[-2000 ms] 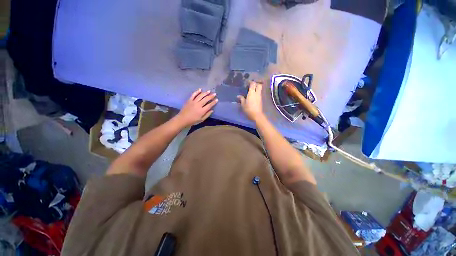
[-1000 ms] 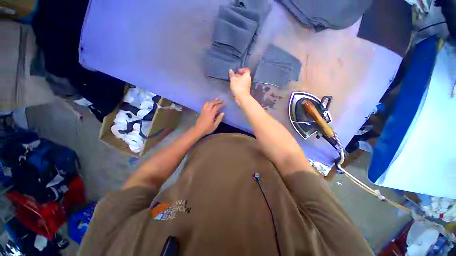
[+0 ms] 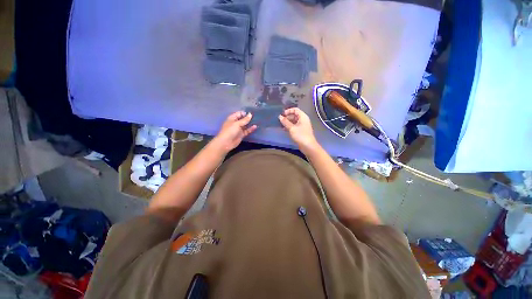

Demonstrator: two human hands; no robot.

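A small dark grey cut fabric piece (image 3: 266,116) is at the near edge of the pressing table, stretched between my hands. My left hand (image 3: 238,127) pinches its left end. My right hand (image 3: 296,124) pinches its right end with thumb and fingers. The steam iron (image 3: 341,110) rests to the right of my right hand, its wooden handle up and its pointed end away from me. The left stack of grey pieces (image 3: 226,44) and the shorter right stack (image 3: 286,61) lie beyond my hands. Dark damp spots (image 3: 274,94) show between the piece and the right stack.
The lilac pressing table cover (image 3: 116,70) spans the view. A whitish hose (image 3: 417,173) runs right from the iron. A cardboard box (image 3: 126,175) of white and dark scraps is below left. A blue-edged white surface (image 3: 499,105) is at right. Navy cloth heaps (image 3: 46,233) lie lower left.
My right hand has come back from the left stack's lower end to the near table edge. Both hands now hold a grey piece. The view has shifted, and the iron still rests on the table.
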